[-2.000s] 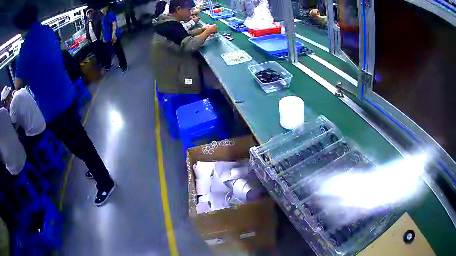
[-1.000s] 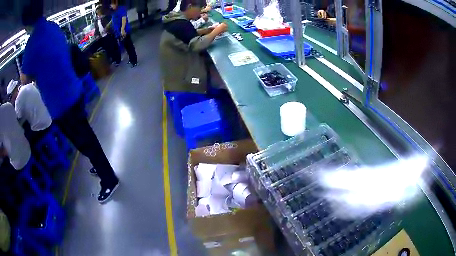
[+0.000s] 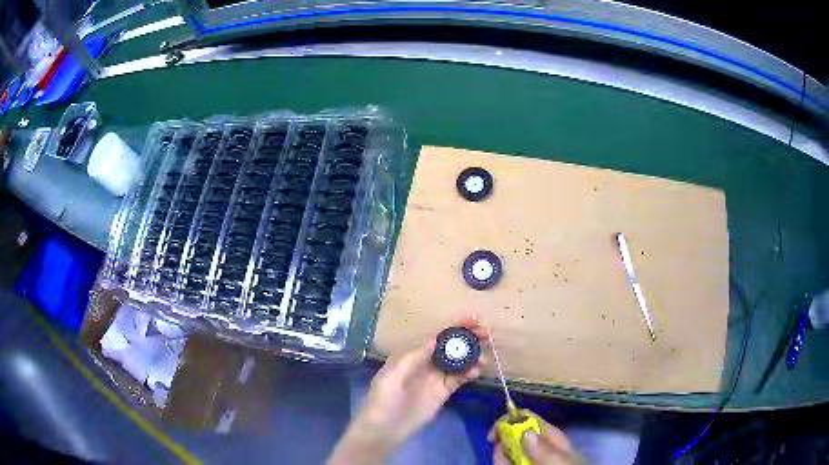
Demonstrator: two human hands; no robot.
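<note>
My left hand (image 3: 400,395) holds a small black wheel with a pale hub (image 3: 456,349) at the near edge of the tan cardboard mat (image 3: 582,318). My right hand (image 3: 552,445), at the bottom of the picture and partly cut off, grips a yellow-handled tool (image 3: 519,438). Its long thin shaft points up and left, its tip close to the right side of the held wheel; I cannot tell if they touch. Two more wheels lie on the mat, one near the middle left (image 3: 483,270) and one farther back (image 3: 474,183).
A clear blister tray (image 3: 389,195) with columns of black discs is left of the mat. Slim silver tweezers (image 3: 636,286) lie on the mat's right, among dark specks. A white cylinder (image 3: 114,164) and clear bin (image 3: 76,130) are far left. Blue-handled pliers (image 3: 798,338) are far right. An open carton (image 3: 204,386) is below.
The view has swung from the aisle and the far bench to the mat. Both hands, the held wheel and the yellow tool now show; they were out of view before.
</note>
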